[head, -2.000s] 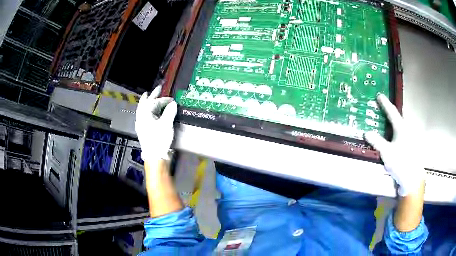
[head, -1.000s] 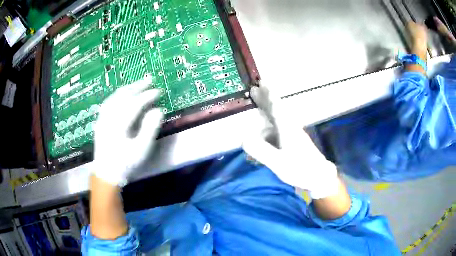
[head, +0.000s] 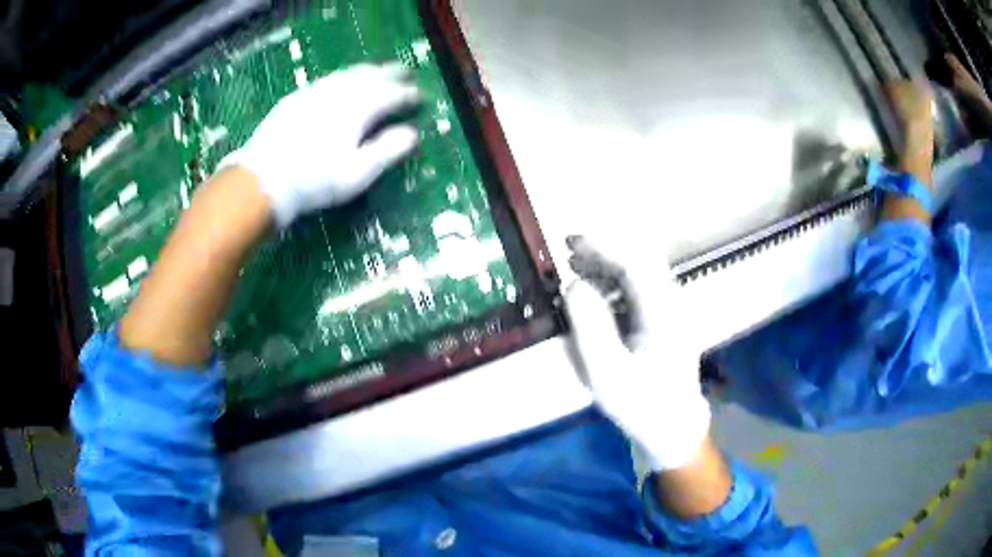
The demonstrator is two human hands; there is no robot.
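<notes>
A large green circuit board with white markings lies in a black frame, the carrier, with red-brown edges. My left hand, in a white glove, is over the upper right part of the board, with thumb and fingers apart; blur hides whether it touches the board, and no part shows in it. My right hand, also white-gloved, is just outside the carrier's lower right corner, its fingers bent and blurred. I cannot tell whether it holds something dark at the fingertips.
A bright metal surface lies right of the carrier, with a toothed chain edge and a pale rail in front. At the far right, another person's bare hands are near silver bars. Grey floor with yellow-black marking shows below.
My left hand has moved up and right across the board from its lower edge. My right hand has shifted slightly right and down. The view has shifted; earlier both hands were at the carrier's sides.
</notes>
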